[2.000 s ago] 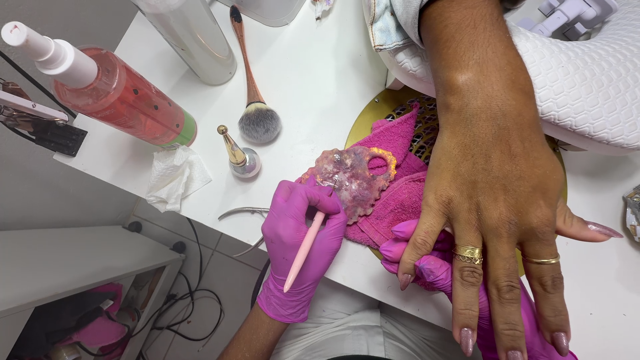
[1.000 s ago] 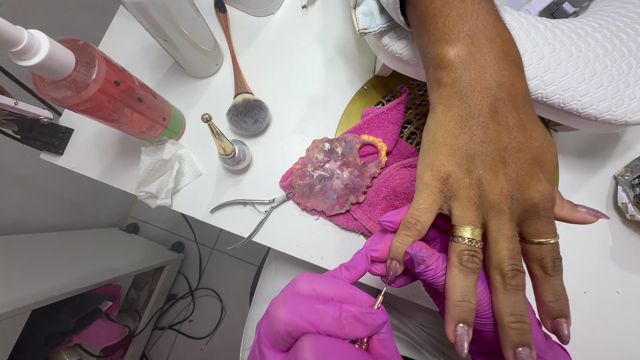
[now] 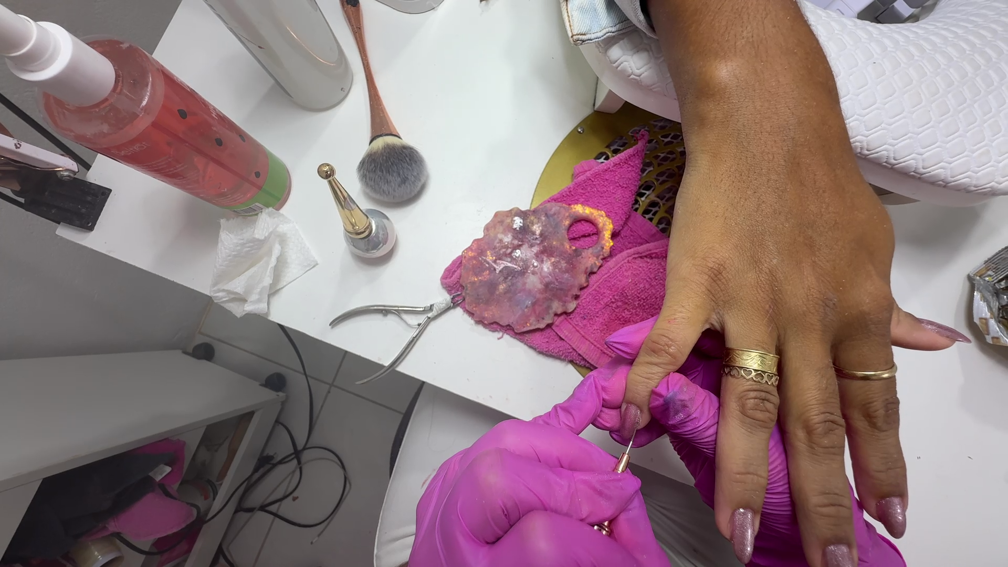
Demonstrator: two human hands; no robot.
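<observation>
My left hand (image 3: 535,496), in a pink glove, grips a thin nail-art brush (image 3: 622,463) with a metallic fitting. Its fine tip is at the glittery nail of the little finger on another person's hand (image 3: 780,205). From below, my right hand (image 3: 693,409), gloved too, holds that little finger (image 3: 660,354) between its fingers; the rest of it is largely hidden under the person's hand. That hand lies palm down and wears gold rings (image 3: 750,363). Left of it, a marbled palette plate (image 3: 531,268) rests on a pink towel (image 3: 622,291), beside metal cuticle nippers (image 3: 421,319).
On the white table (image 3: 480,94) are a gold-capped polish bottle (image 3: 366,228), a fluffy brush (image 3: 392,167), a red spray bottle (image 3: 181,134), a white bottle (image 3: 295,51) and a crumpled tissue (image 3: 260,260). A white padded armrest (image 3: 929,94) supports the person's arm.
My left hand has moved from the palette to the person's little finger, with a slender tool in it. The nippers, partly covered two seconds ago, now show fully. My right hand stays under the person's hand.
</observation>
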